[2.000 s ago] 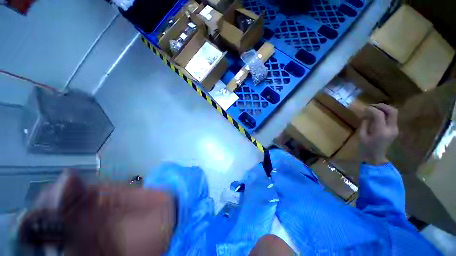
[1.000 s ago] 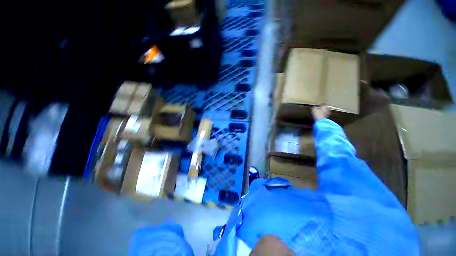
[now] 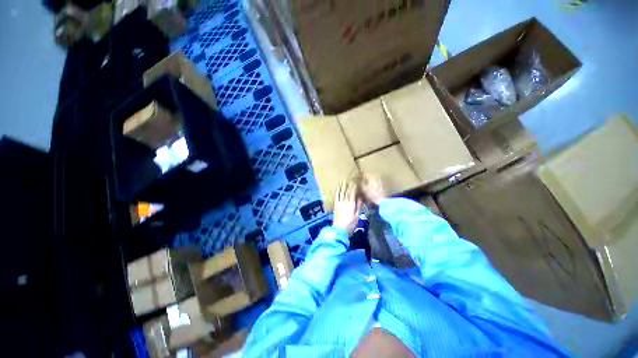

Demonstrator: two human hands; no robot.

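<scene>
A corrugated carton (image 3: 430,133) with its top flaps folded inward lies in front of me on other cartons. My left hand (image 3: 346,203) rests with fingers spread at its near left edge. My right hand (image 3: 371,189) is beside it at the same near edge, with fingers bent. Whether the fingers grip a flap is hard to see. The carton's inside is hidden.
An open carton (image 3: 559,66) with several bags (image 3: 499,85) stands behind right. A tall printed carton (image 3: 364,42) stands behind. A large carton (image 3: 532,231) is at right. Left are a blue lattice pallet (image 3: 269,157), a black bin (image 3: 227,150) and small open cartons (image 3: 241,269).
The view has turned right and forward. Both hands are now together at the carton's near edge; a second ago only my right hand touched it. The carton's folded flaps now show.
</scene>
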